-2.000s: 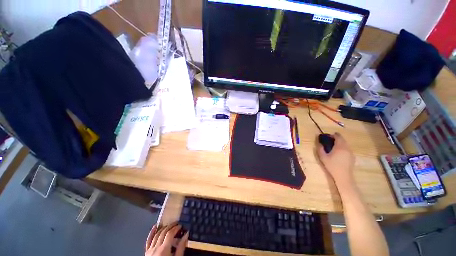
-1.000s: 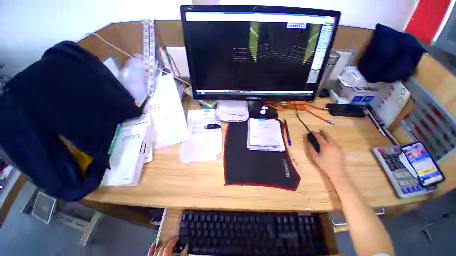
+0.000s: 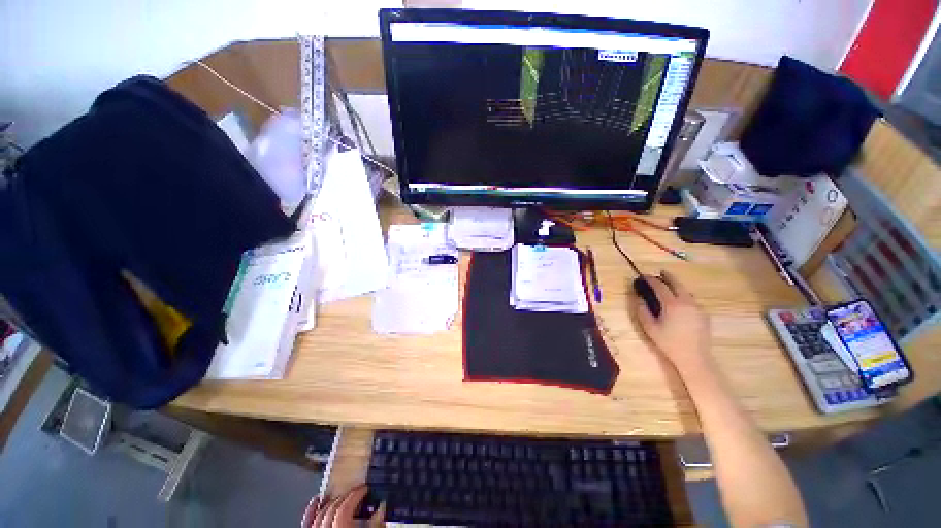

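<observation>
My right hand [image 3: 673,320] rests over the small black mouse [image 3: 647,295] on the bare desk, right of the mouse pad. My left hand [image 3: 349,509] is cut off by the bottom edge; its fingers lie at the left end of the black keyboard [image 3: 516,480], on the tray [image 3: 349,462] below the desk edge. It grips nothing that I can see. The monitor [image 3: 537,113] shows a black CAD screen with two narrow yellow-green shapes and fine lines fanned between them.
The black mouse pad [image 3: 526,345] bears note slips [image 3: 547,277]. Paper sheets [image 3: 417,281], white packs [image 3: 258,320] and large navy cloth [image 3: 155,206] are at left. A calculator [image 3: 815,361] with a lit smartphone [image 3: 869,345] on it is at right. Folded navy cloth [image 3: 810,119] hangs over the right partition.
The camera view has tilted up and shifted, so the whole monitor now shows. The fine lines on the screen have changed and spread. My right hand stays on the mouse.
</observation>
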